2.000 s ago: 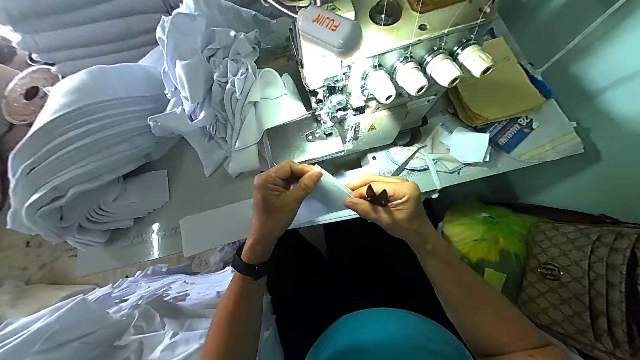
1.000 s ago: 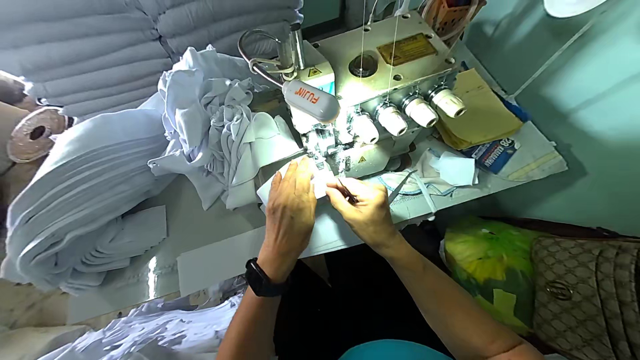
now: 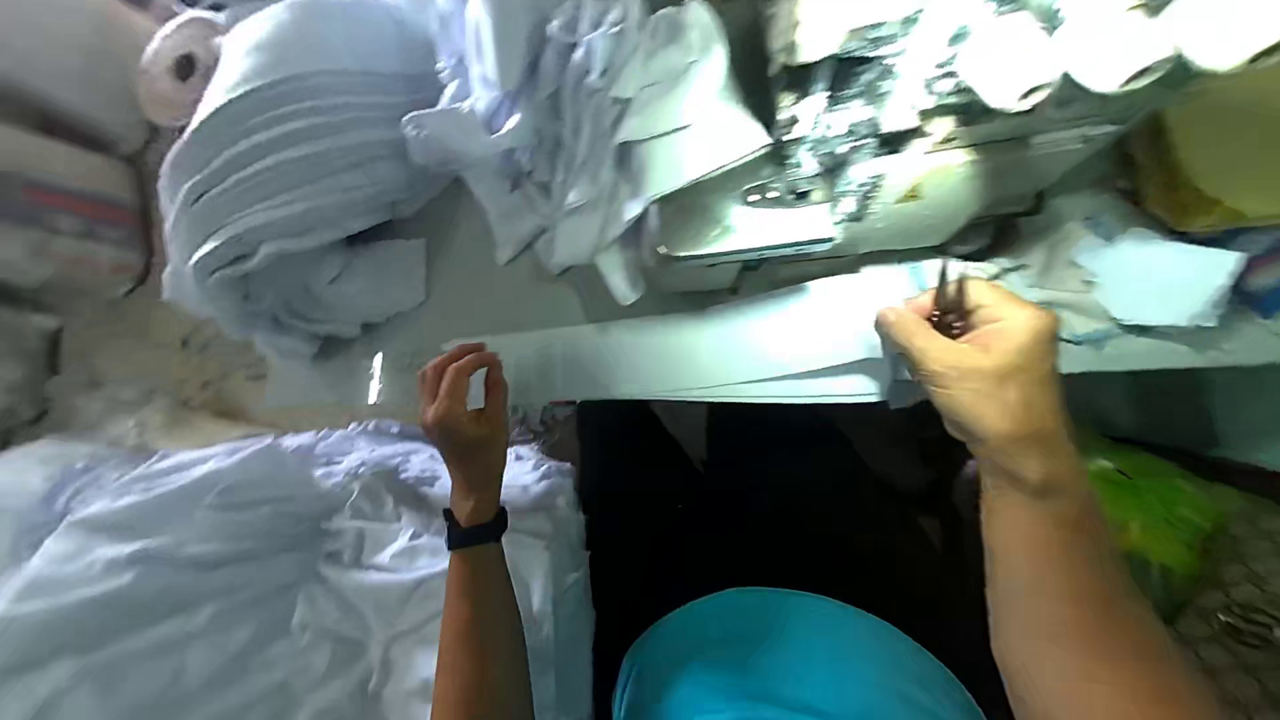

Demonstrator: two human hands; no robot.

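My left hand (image 3: 465, 395) is at the left end of a long white fabric strip (image 3: 680, 350), its fingers curled toward the thumb; whether it pinches the strip's end cannot be told. The strip lies along the table's front edge. My right hand (image 3: 975, 350) is at the strip's right end and holds small dark thread snips (image 3: 948, 305), their tips pointing up and away from me. Behind the strip stands an overlock sewing machine (image 3: 925, 190), with its flat plate (image 3: 745, 225) nearest to the fabric.
Stacked white fabric pieces (image 3: 320, 160) lie at the back left, beside a crumpled white heap (image 3: 580, 130). A larger white cloth pile (image 3: 200, 590) is below the table at left. Scraps (image 3: 1160, 275) lie right of my right hand. A green bag (image 3: 1150, 510) is below.
My left hand has moved left, away from the machine, and my right hand is farther right of the needle area. Both hands were together at the machine one second ago. The view has shifted.
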